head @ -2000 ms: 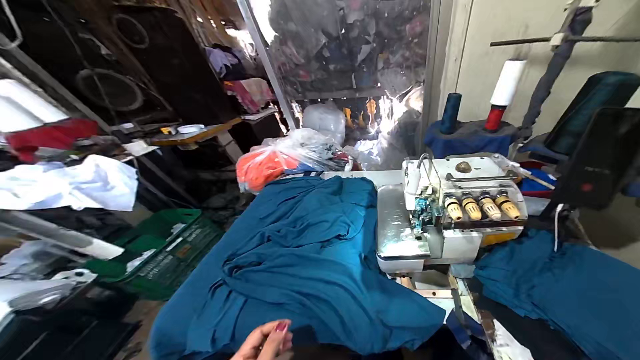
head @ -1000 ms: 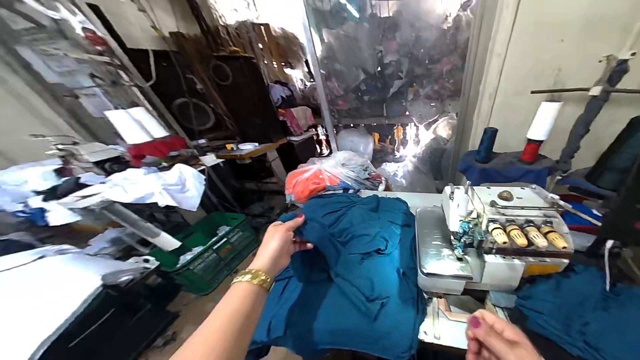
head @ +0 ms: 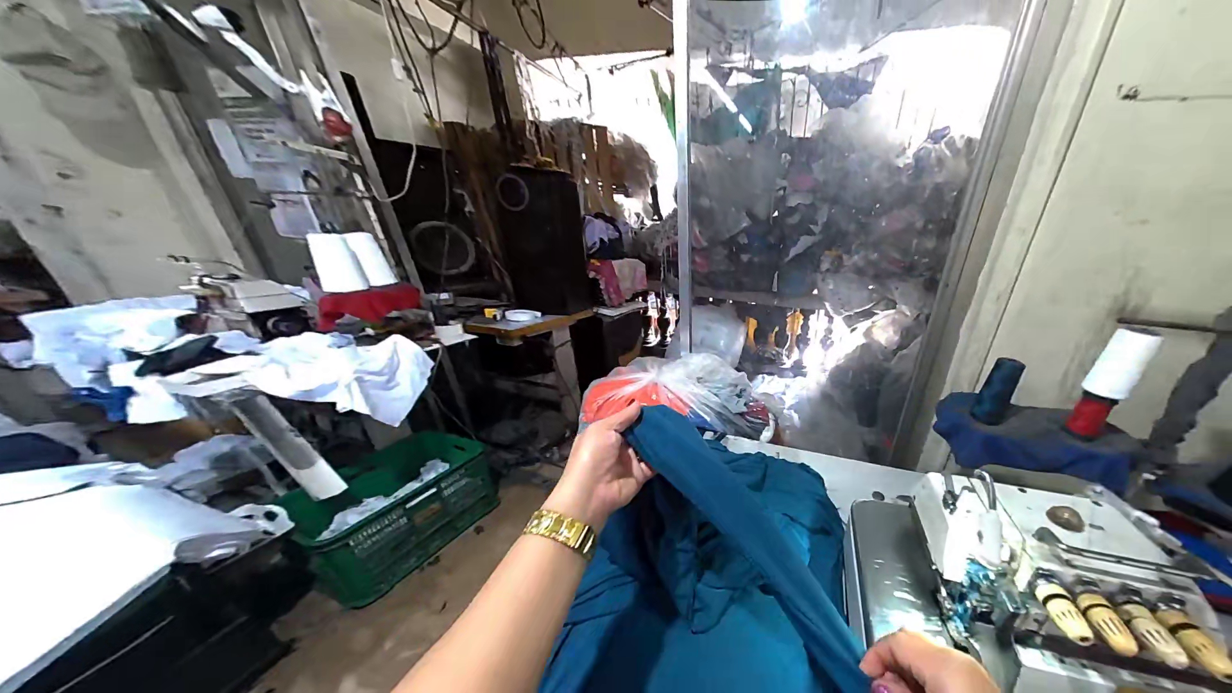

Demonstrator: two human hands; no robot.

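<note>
Teal fabric (head: 712, 616) lies heaped on the sewing table at the lower middle, beside an overlock sewing machine (head: 1011, 558). My left hand (head: 608, 462), with a gold bracelet at its wrist, pinches one end of a long folded band of this fabric, raised above the heap. From there the band runs down to the lower right, where my right hand (head: 919, 664) grips its other part near the machine's metal plate. Only part of the right hand shows at the bottom edge.
Behind the heap sits a clear plastic bag (head: 674, 390) with orange contents. A green plastic crate (head: 385, 520) stands on the floor at left, near a table with white cloth (head: 356, 371). Thread cones (head: 1121, 366) stand behind the machine, at right.
My left hand has raised the fabric edge, which now stretches as a band between both hands. A second ago my right hand was beside the machine, apart from the fabric. The view has tilted up.
</note>
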